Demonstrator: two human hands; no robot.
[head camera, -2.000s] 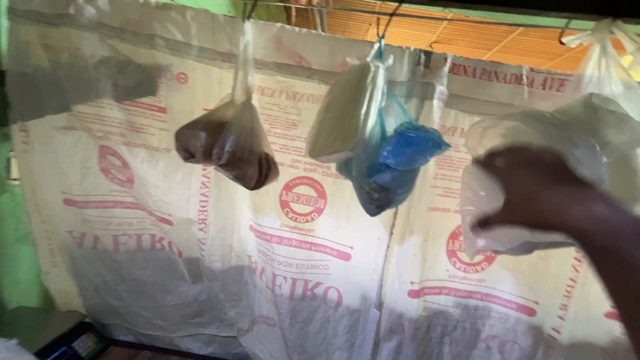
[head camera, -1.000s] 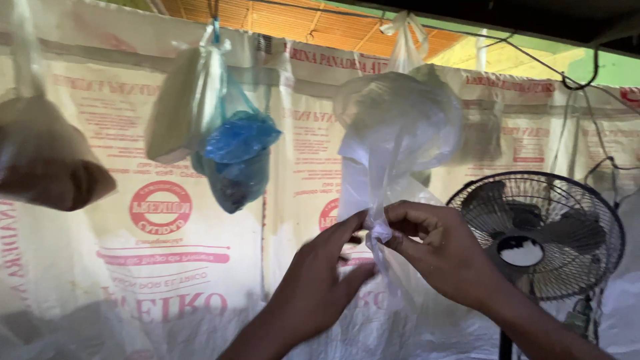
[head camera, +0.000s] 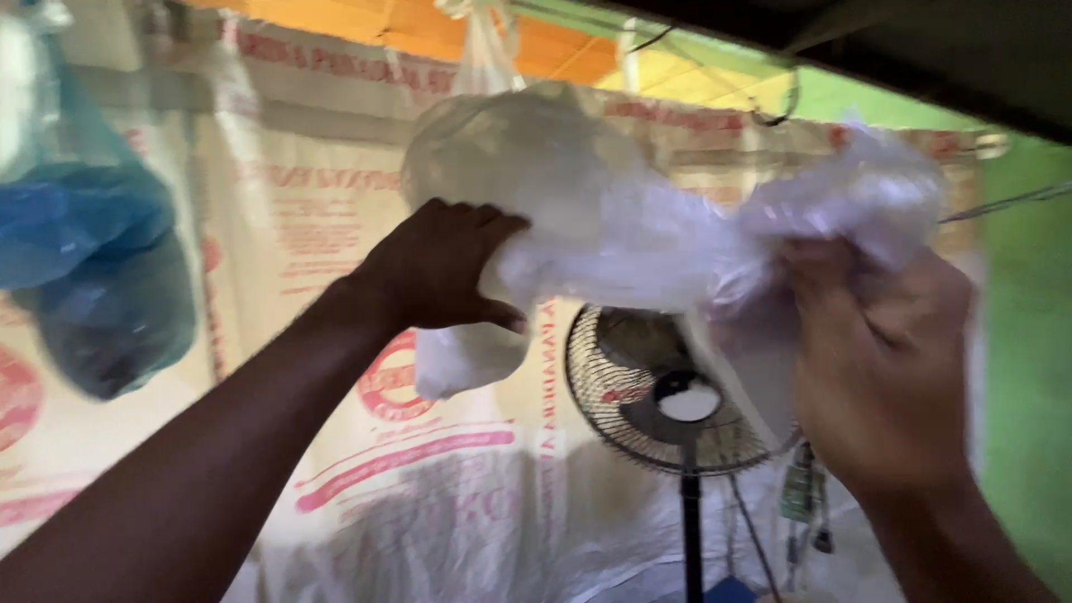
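A translucent white plastic bag (head camera: 536, 159) hangs by its knotted handles in the upper middle of the head view. My right hand (head camera: 879, 335) grips bunched clear plastic (head camera: 846, 193) at the right; it stretches sideways to the hanging bag, and I cannot tell whether the two are one piece. My left hand (head camera: 452, 264) rests at the bag's left side with thumb and fingers spread, and its palm side is hidden. Below the stretched plastic, the lower part of the bag (head camera: 469, 360) hangs down.
A black pedestal fan (head camera: 687, 398) stands behind the plastic. At the left hangs a blue-green bag (head camera: 109, 276) with dark contents. A curtain of printed flour sacks (head camera: 318, 209) spans the back. A dark beam (head camera: 837, 50) crosses the top right, with a hook (head camera: 779, 100) under it.
My hands were together at a knot in the plastic one second ago; now they are apart, the right one drawn rightward with the plastic. Two seconds ago only one hand showed. The view has shifted right.
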